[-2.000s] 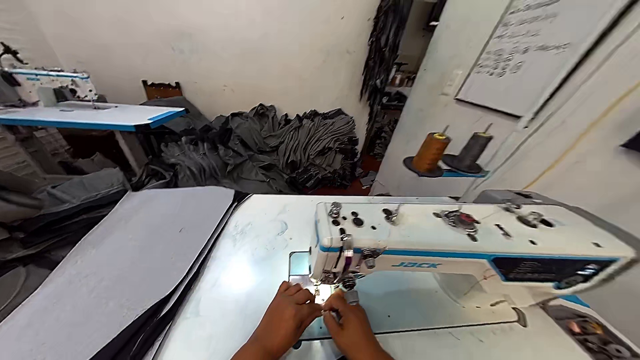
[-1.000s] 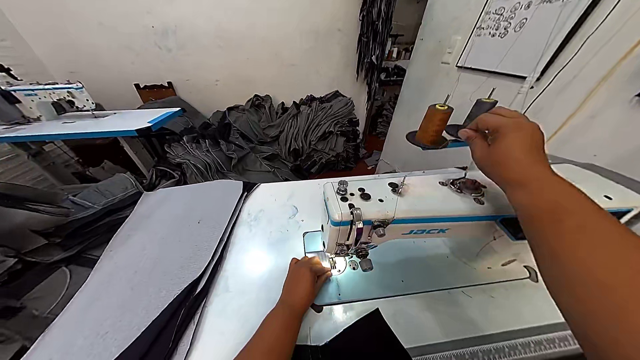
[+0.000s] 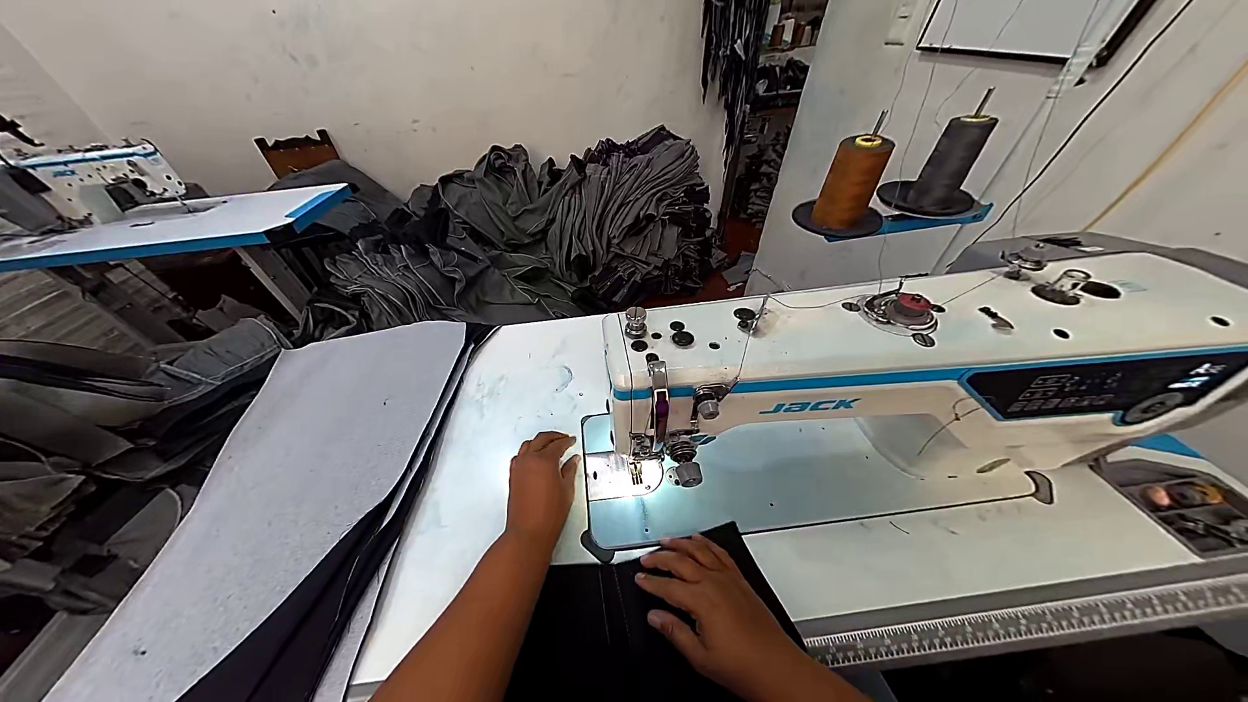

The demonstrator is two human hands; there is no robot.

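A white Jack sewing machine (image 3: 819,390) stands on the white table, its lamp lighting the presser foot (image 3: 637,475) and needle plate. My left hand (image 3: 542,487) rests at the left edge of the plate, fingers curved and a little apart, with no cloth visible in it. Flat on a dark piece of fabric (image 3: 585,624) at the front edge of the table lies my right hand (image 3: 697,604), fingers spread. The fabric has a stitched seam line and sits in front of the needle, not under the foot. Part of it is hidden by my forearms.
Stacked grey and dark cut panels (image 3: 322,439) lie at the left. An orange thread cone (image 3: 853,185) and a grey one (image 3: 951,161) stand behind the machine. A measuring tape (image 3: 1024,619) runs along the front edge. Beyond are heaped grey garments (image 3: 585,224) and another sewing machine (image 3: 107,180).
My right hand has come down from the grey thread cone onto the dark fabric. My left hand has moved left, away from the needle area. The fabric now lies further up the table edge.
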